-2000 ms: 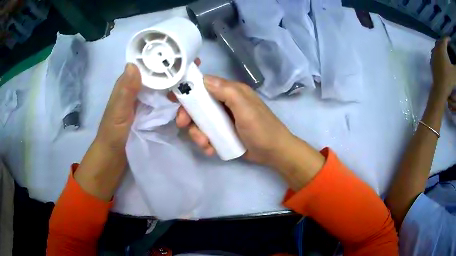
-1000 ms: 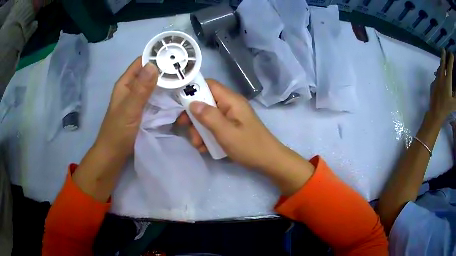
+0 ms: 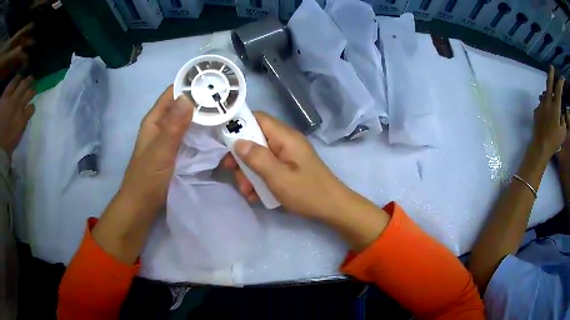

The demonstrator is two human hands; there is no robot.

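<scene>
A white blower unit (image 3: 253,147) is held above the bench, its round spoked grille facing up and a dark cross-shaped patch on the upper handle. My right hand (image 3: 294,165) grips its handle, thumb on top just below the dark patch. My left hand (image 3: 156,147) holds the left side of the round barrel, thumb at the grille's rim. A milky translucent bag (image 3: 209,212) hangs limp below my left hand and rests on the bench; its gripped end is partly hidden.
A bare grey unit (image 3: 290,90) lies behind, beside several bagged units (image 3: 337,81). Another bagged grey unit (image 3: 86,119) lies left. Boxes (image 3: 519,22) line the back. One person's hands (image 3: 15,112) show at left; another's arm (image 3: 528,156) reaches in at right. White sheet (image 3: 387,187) covers the bench.
The white unit has turned from a tilted side view to grille up. My right thumb has moved onto the handle's front. More hands show at the left edge.
</scene>
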